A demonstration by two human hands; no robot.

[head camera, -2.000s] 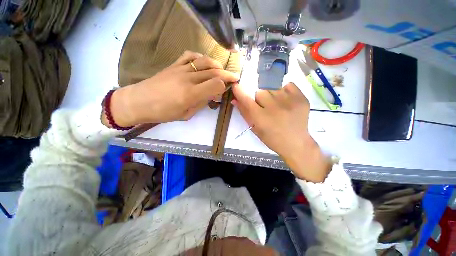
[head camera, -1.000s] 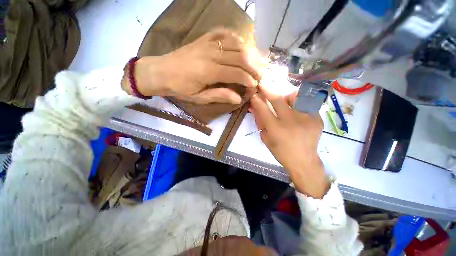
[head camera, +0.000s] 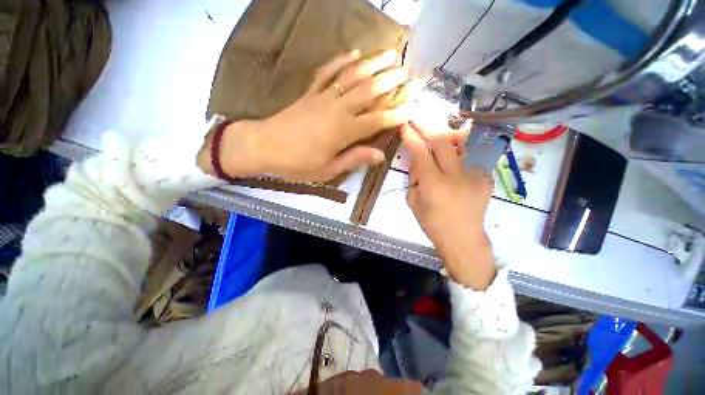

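Note:
A brown ribbed garment piece lies on the white table left of the needle area. My left hand rests on it with spread fingers, the fingertips near the bright lamp glare. My right hand is at the zipper's upper end, fingertips close to the needle area; glare hides what they touch. The brown zipper runs down between my hands to the table's front edge. A thin pointed tool that showed at my right hand is not clear. The sewing machine fills the upper right; its presser foot is lost in glare.
A black phone lies at the right. Blue and green snips and red scissor handles lie beside the machine foot. Brown garment heaps are at the far left. A narrow brown strip lies below my left wrist. Blue bins stand below.
The camera view has shifted and tilted. My left hand has spread flatter over the garment piece. The zipper's lower end has drawn up slightly from the table edge. My right hand stays near the needle.

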